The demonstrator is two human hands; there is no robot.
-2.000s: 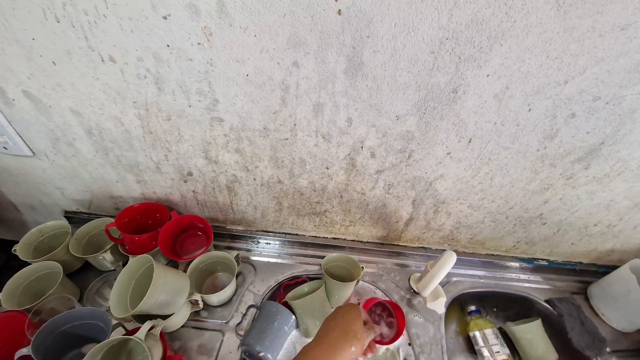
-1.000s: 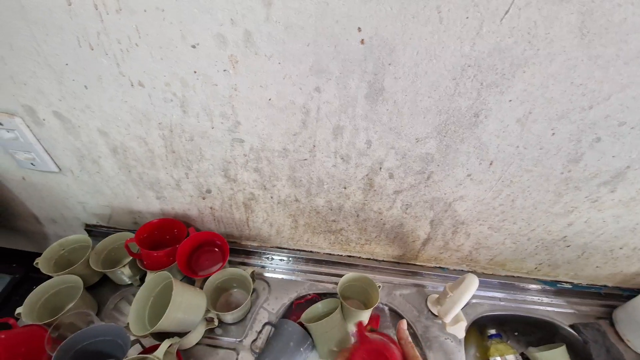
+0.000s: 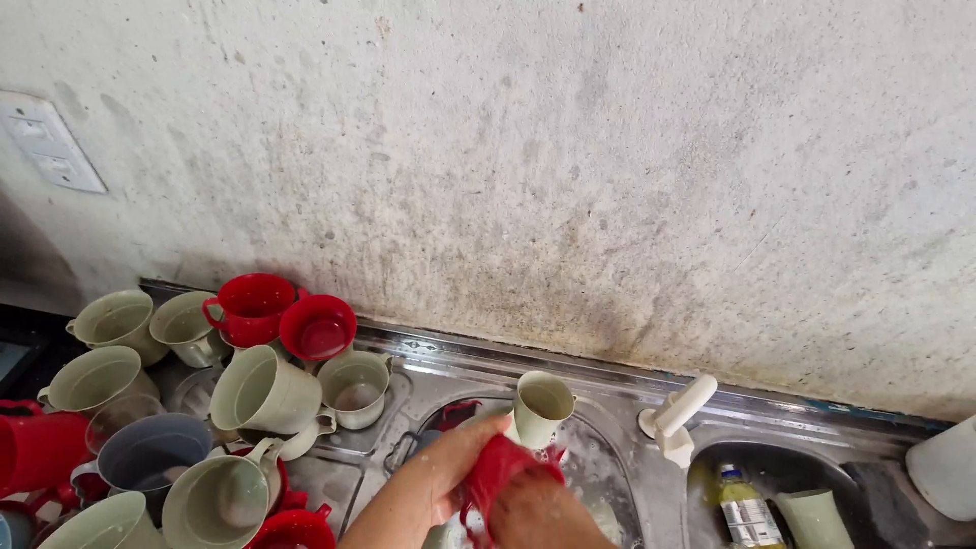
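Observation:
Low in the head view, over the left basin of a steel sink [image 3: 637, 488], my left hand [image 3: 457, 473] grips a red plastic cup [image 3: 496, 469] from its left side. My right hand [image 3: 534, 507] is at the cup's mouth, its fingers hidden; whether they hold anything cannot be told. Just behind the hands a pale green cup [image 3: 543, 408] stands upright in the basin, with soapy water around it. A grey cup [image 3: 427, 441] is partly covered by my left forearm.
Several green, red and grey cups crowd the left drainboard [image 3: 324, 480]. A white tap [image 3: 679, 419] stands between the basins. The right basin holds a bottle of yellow liquid [image 3: 747, 511] and a green cup [image 3: 814, 518]. A white container [image 3: 945, 469] is far right; the wall [image 3: 534, 191] rises behind.
Two seconds ago one hand was seen at the red cup, whose open mouth showed; now both hands are on it. The cup and hands are blurred.

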